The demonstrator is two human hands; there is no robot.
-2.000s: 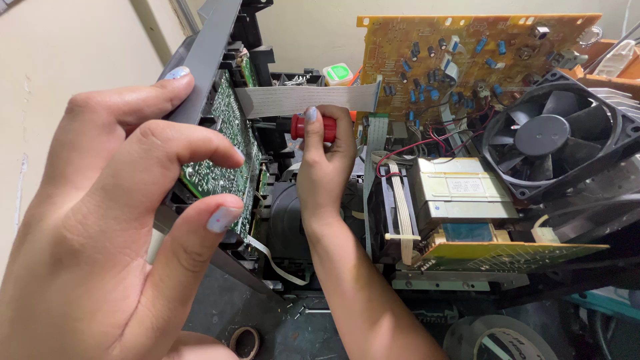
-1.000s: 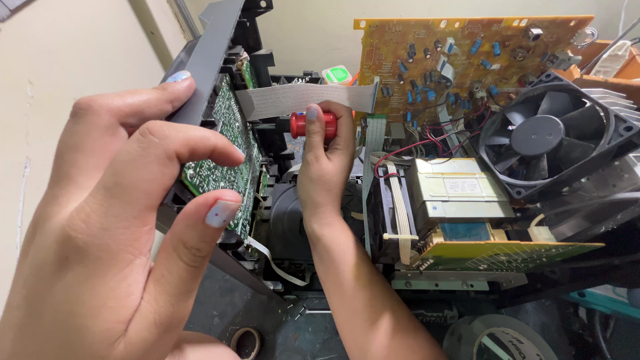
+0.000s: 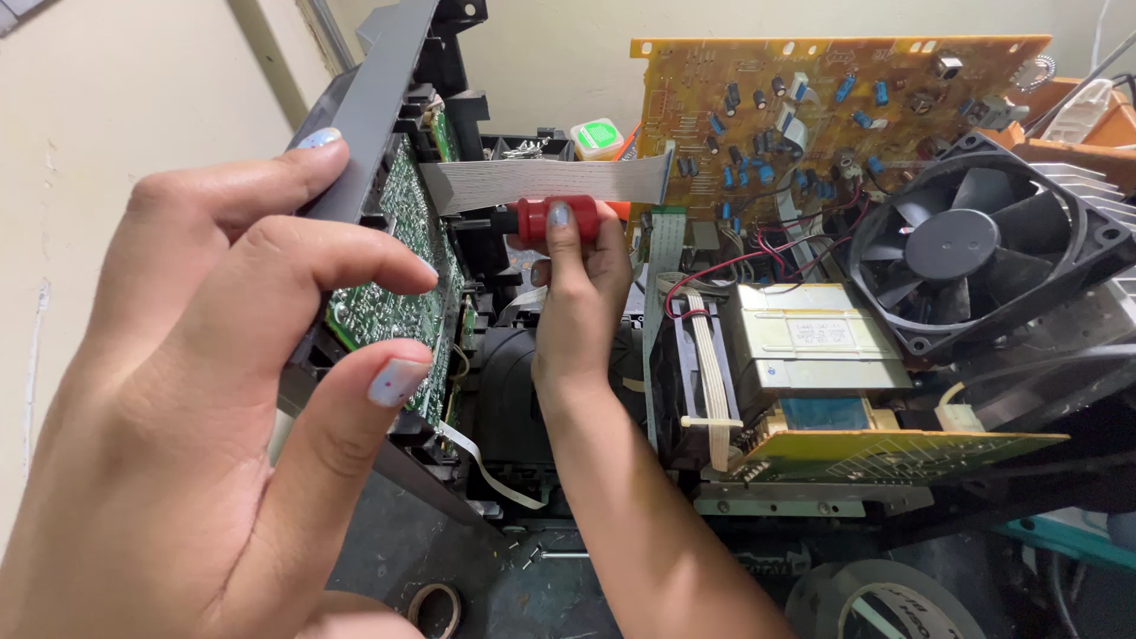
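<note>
My right hand [image 3: 581,257] grips a red screwdriver handle [image 3: 557,220] at the centre, its black end pointing left toward the inner side of a grey and black plastic panel [image 3: 377,89]. Whether its tip meets a screw is hidden. Above the handle a flat ribbon cable [image 3: 541,182] runs from the panel side to an upright brown circuit board [image 3: 710,106]. My left hand [image 3: 222,355] is near the camera, fingertips resting on the panel's edge, thumb and another finger apart in front of a green circuit board [image 3: 390,311].
On the right are a black cooling fan [image 3: 954,244], a transformer [image 3: 816,337] and a lower circuit board [image 3: 887,453] with wires. Below lie a roll of brown tape [image 3: 435,608], a roll of clear tape [image 3: 901,608] and loose screws [image 3: 532,557]. A small box with a green label [image 3: 597,138] stands behind.
The red handle has shifted slightly in my right hand, whose fingers now sit differently around it. My left hand has stayed at the panel.
</note>
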